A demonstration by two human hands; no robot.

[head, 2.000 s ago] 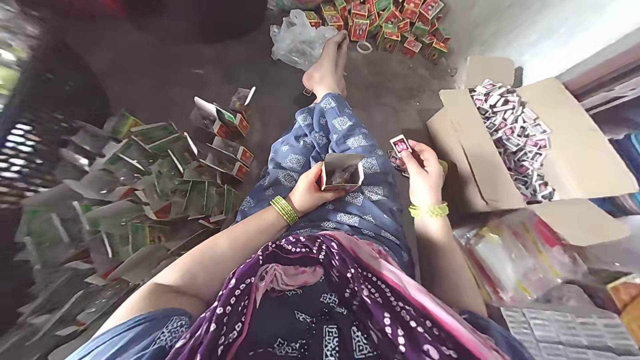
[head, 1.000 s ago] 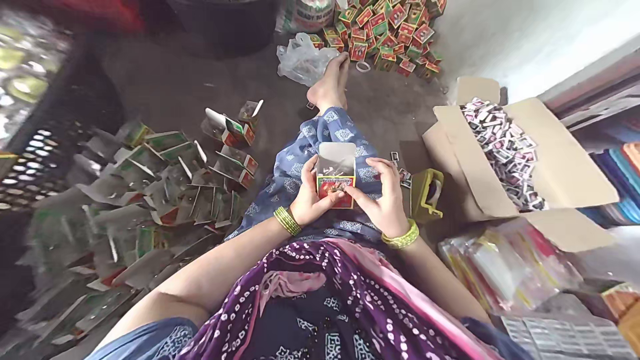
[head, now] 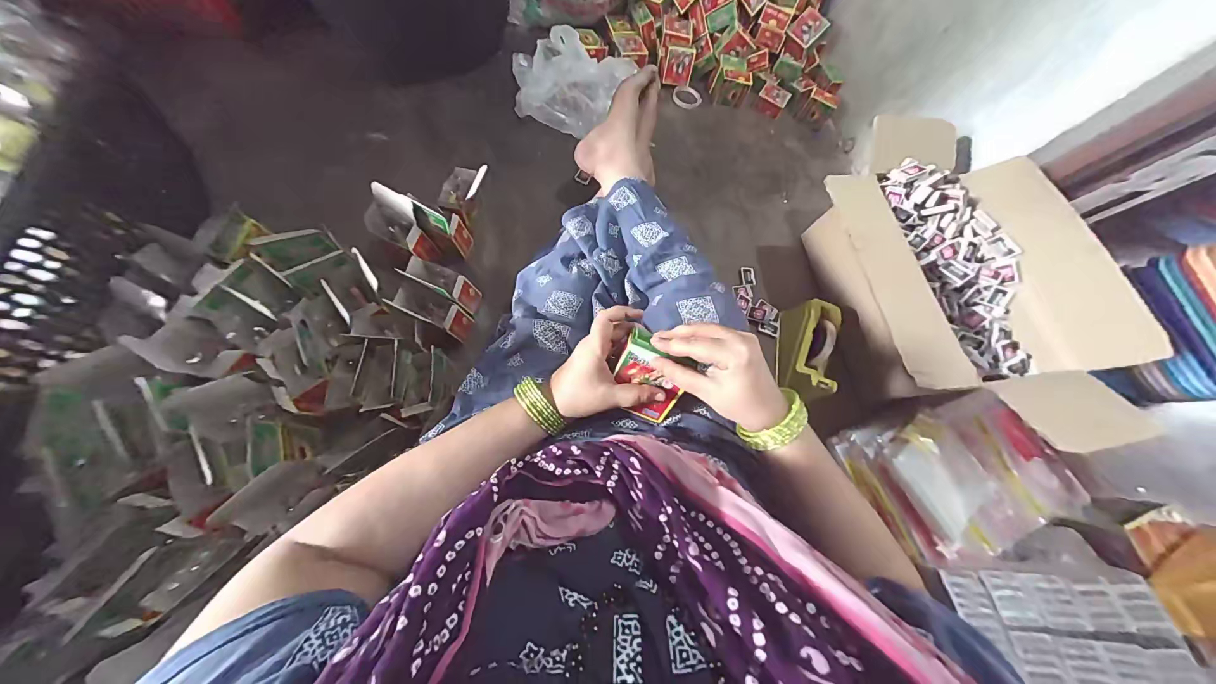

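Note:
A small red and green printed cardboard box (head: 646, 380) lies between my hands above my lap. My left hand (head: 598, 372) grips its left side, with the thumb across the front. My right hand (head: 720, 366) lies over its upper right part, fingers on the green top, which looks folded over. Whether the lid is fully closed cannot be told. Left of my legs stand many similar boxes (head: 285, 361) with their flaps up. Several small printed pieces (head: 757, 306) lie on the floor right of my knee.
At right stands a cardboard carton (head: 869, 275) of small printed pieces, beside a yellow-green tape dispenser (head: 807, 350) and plastic packets (head: 959, 475). Beyond my foot are a clear plastic bag (head: 568, 84), a white ring (head: 687, 97) and a heap of red and green boxes (head: 731, 47).
My right hand held a small printed piece at the right two seconds ago; it is now on the box. The box's raised grey flap, seen one second ago, is now down.

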